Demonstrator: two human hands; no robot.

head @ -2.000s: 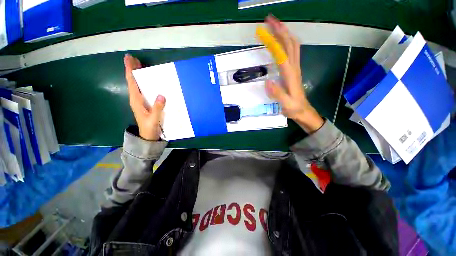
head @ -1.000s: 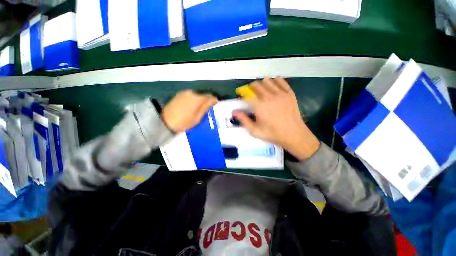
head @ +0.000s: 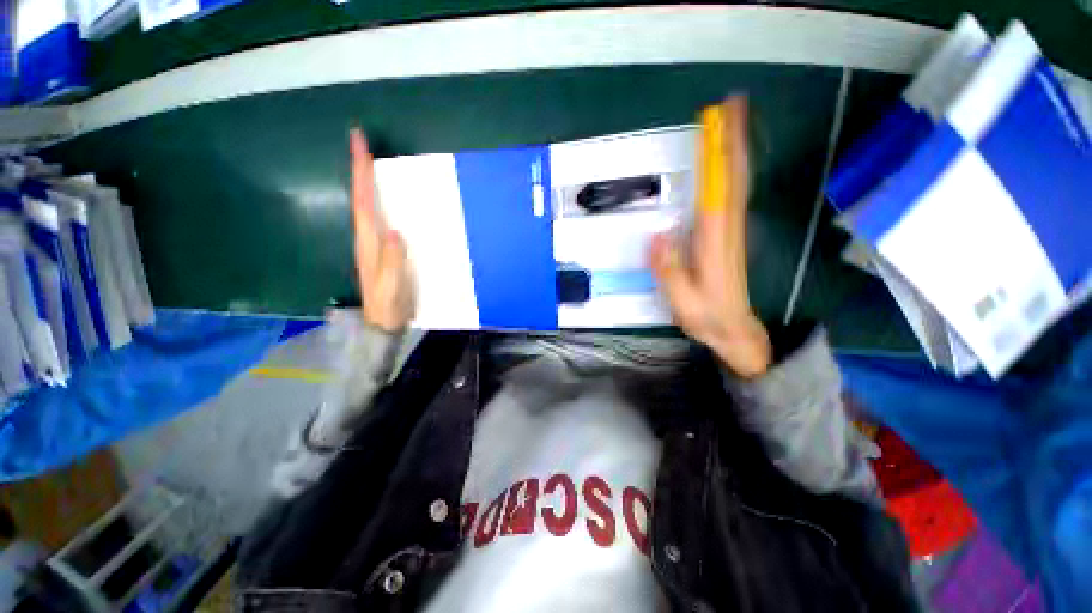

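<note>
The white inner box (head: 623, 228) sits partly inside the blue and white box sleeve (head: 509, 240) over the green bench. Its right part shows outside the sleeve, with a dark oval accessory (head: 618, 194) above a smartwatch (head: 575, 285) with a light blue strap. My left hand (head: 381, 258) presses flat against the sleeve's left end, thumb on top. My right hand (head: 715, 258) presses against the box's right end, thumb on its face, with a yellow finger cot (head: 714, 162) on one finger. Both hands hold the pair between them.
A loose stack of empty sleeves (head: 970, 228) lies at the right. Upright sleeves or boxes (head: 72, 269) stand in a row at far left. A pale metal rail (head: 503, 50) runs behind the bench, with boxes beyond it at top left. Blue smocks show on both sides.
My left hand has moved from the sleeve's back edge to its left end, and my right hand from the box's face to its right end. The box and sleeve appear higher in view.
</note>
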